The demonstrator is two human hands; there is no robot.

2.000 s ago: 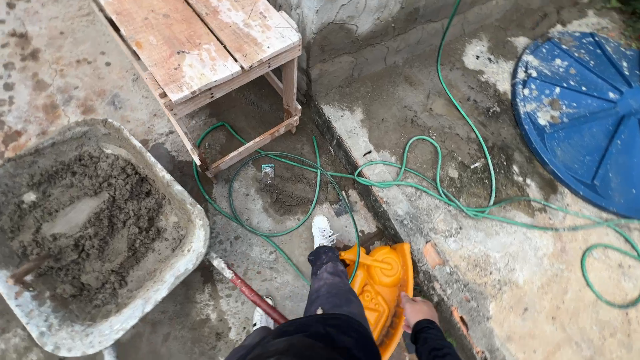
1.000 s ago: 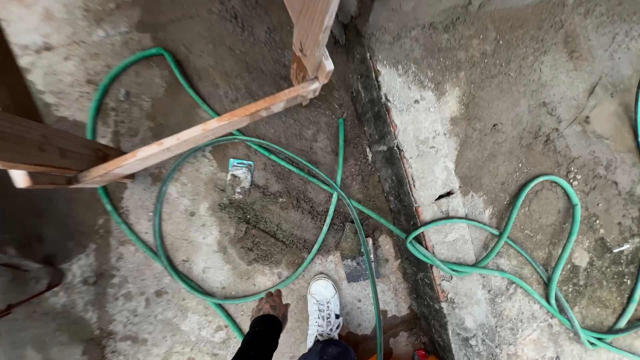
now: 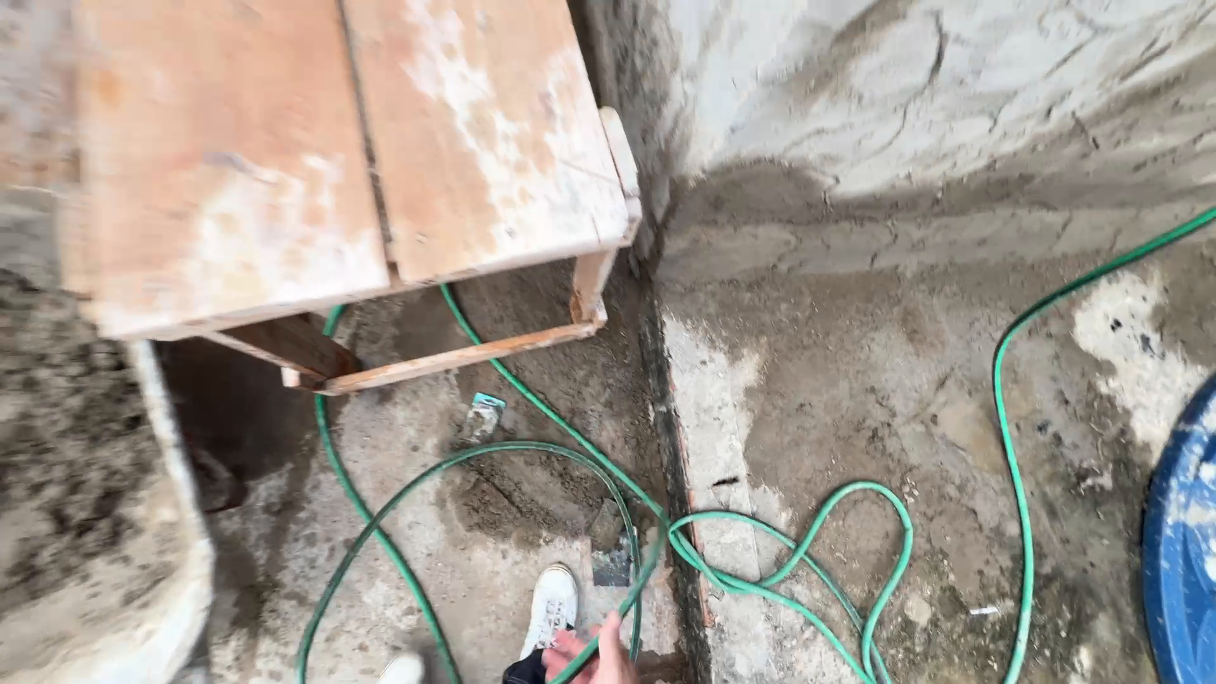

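At the bottom edge, my right hand is around a green hose, which crosses its fingers beside the thumb. The hand is blurred and partly cut off by the frame. Other lengths of the same hose loop over the concrete floor, pass beneath a wooden bench and tangle across the low concrete edge on the right. My left hand is out of view. A white shoe stands just left of the hand, with a small packet farther ahead on the floor.
A wooden bench stands at upper left, beside a tub rim with wet mortar inside. A raised concrete edge runs along the right, below a rough wall. A blue round lid lies at far right.
A hand that was reaching toward the hose loop is no longer there. A stretch of hose now passes through my right hand. The orange plastic object from the oldest frame is out of view.
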